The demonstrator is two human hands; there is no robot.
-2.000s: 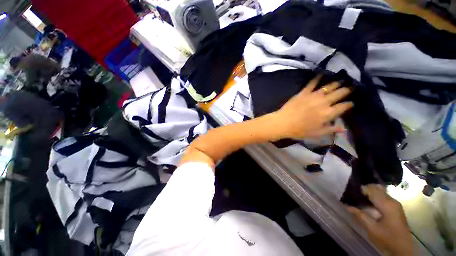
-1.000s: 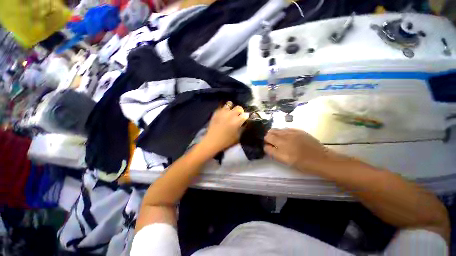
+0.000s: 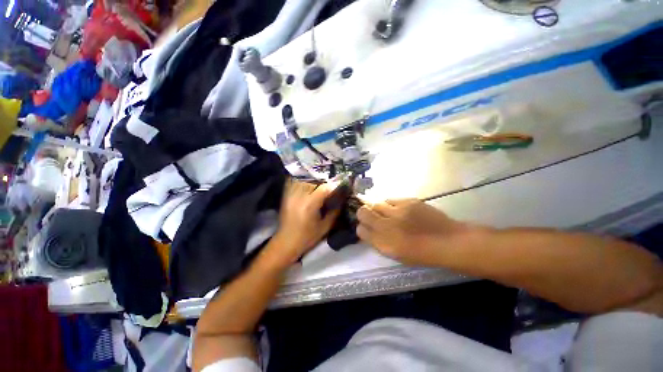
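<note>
A small black band lies under the presser foot of the white sewing machine. My left hand grips its left part, just left of and in front of the needle area. My right hand pinches its right edge with the fingertips. The two hands are close together, a short strip of black cloth between them. The black garment piece with light-grey panels lies bunched to the left of my left hand. The needle tip is too small to tell.
Green-orange snips lie on the machine bed right of the needle. The table's ribbed edge runs in front of my hands. A striped garment hangs below table level at left. Another machine stands far left.
Since two seconds ago my hands have gone from spread over the garment to together at the needle. In the last second the view has turned and moved closer; both hands remain on the black band.
</note>
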